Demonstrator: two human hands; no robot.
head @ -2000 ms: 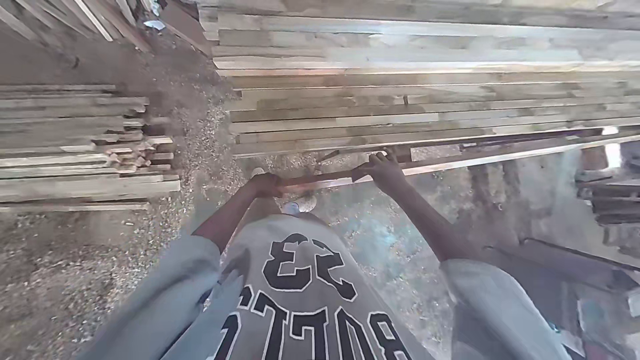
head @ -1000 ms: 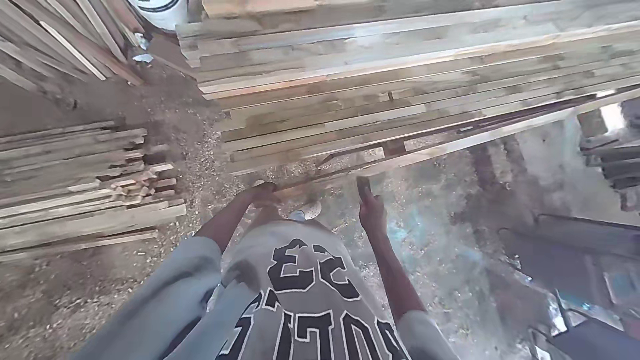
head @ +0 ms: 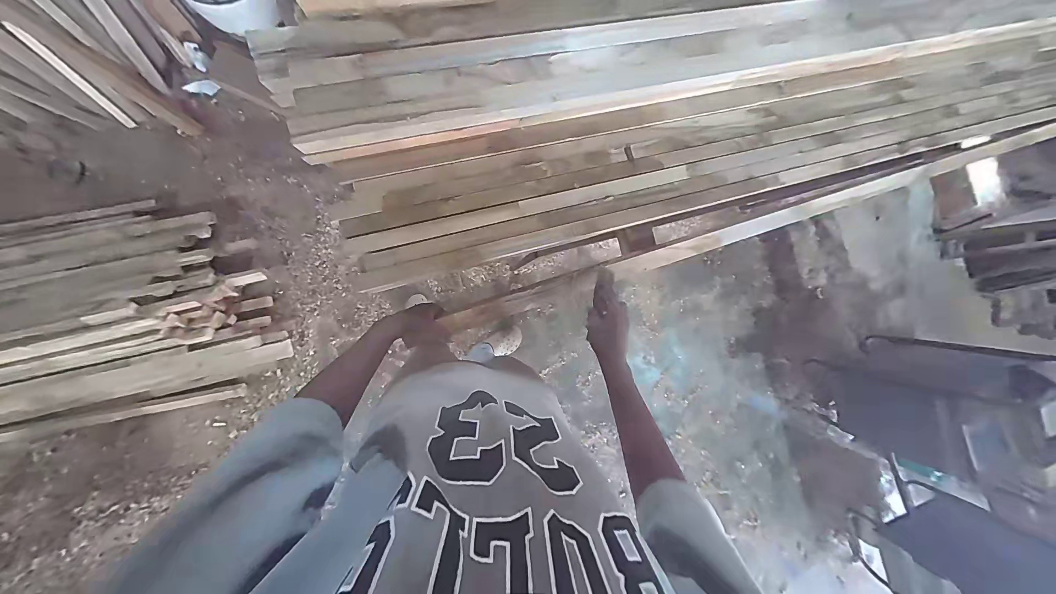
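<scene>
At the centre of the head view, my left hand (head: 422,324) is closed on the near end of a long, narrow wooden board (head: 742,229). The board slants up to the right, beside the edge of a large stack of planks (head: 511,173). My right hand (head: 609,326) is closed round a small dark object (head: 605,285), just below the board. Whether this is a block or a tool cannot be told. A short dark wood piece (head: 636,240) lies between the board and the stack.
A pile of shorter boards (head: 99,322) lies on the chip-strewn ground at left. Loose strips (head: 91,58) and a white bucket (head: 239,12) are at upper left. Metal-framed furniture (head: 973,528) stands at lower right, with more stacked wood (head: 1015,256) above it.
My right hand has come off the board, where it rested two seconds ago, and now holds the dark object below it. My left hand has stayed at the board's end.
</scene>
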